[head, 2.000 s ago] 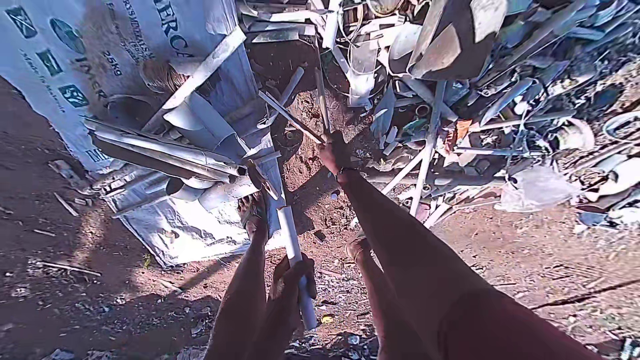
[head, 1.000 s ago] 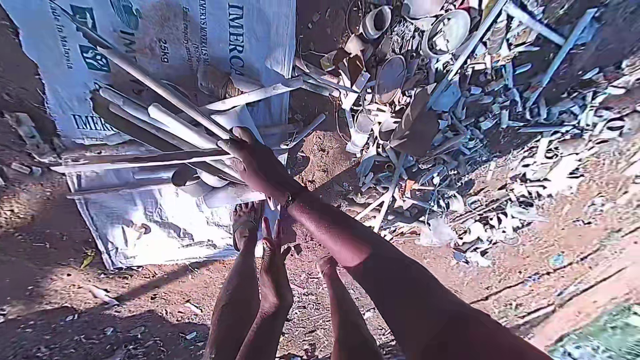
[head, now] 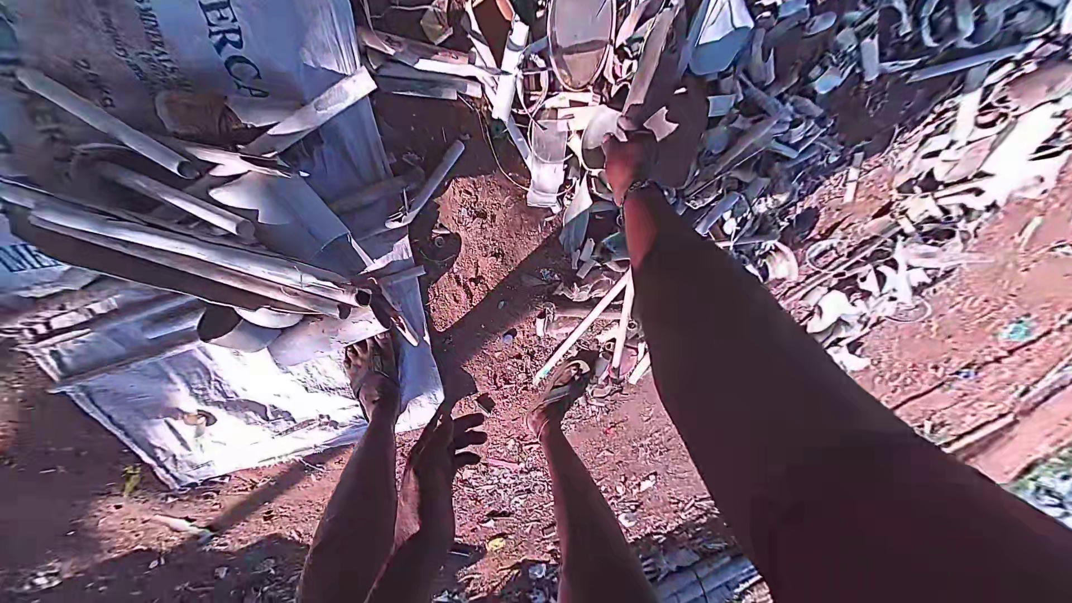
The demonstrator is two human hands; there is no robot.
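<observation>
My right hand point(head: 628, 155) reaches into the scrap heap, its fingers bent at the lower end of a long flat grey-brown piece point(head: 651, 71); whether it grips the piece is not certain. My left hand point(head: 446, 444) hangs low between my feet, fingers apart, with nothing in it. Left of my hands, plastic pipes and split pipe pieces point(head: 193, 251) lie piled on a white woven sack point(head: 209, 419) that bears printing. A wide pale pipe point(head: 285, 213) lies among them.
The heap of broken plastic scrap point(head: 754, 142) spreads from the top middle to the right. Thin white sticks point(head: 586, 327) lie beside my right foot point(head: 561, 389). My left foot point(head: 373, 368) is at the sack's edge. Bare reddish soil point(head: 494, 260) lies between sack and heap.
Two seconds ago a pale pipe was in my left hand; now that hand is empty. My right hand has moved from the pipes on the sack across to the heap.
</observation>
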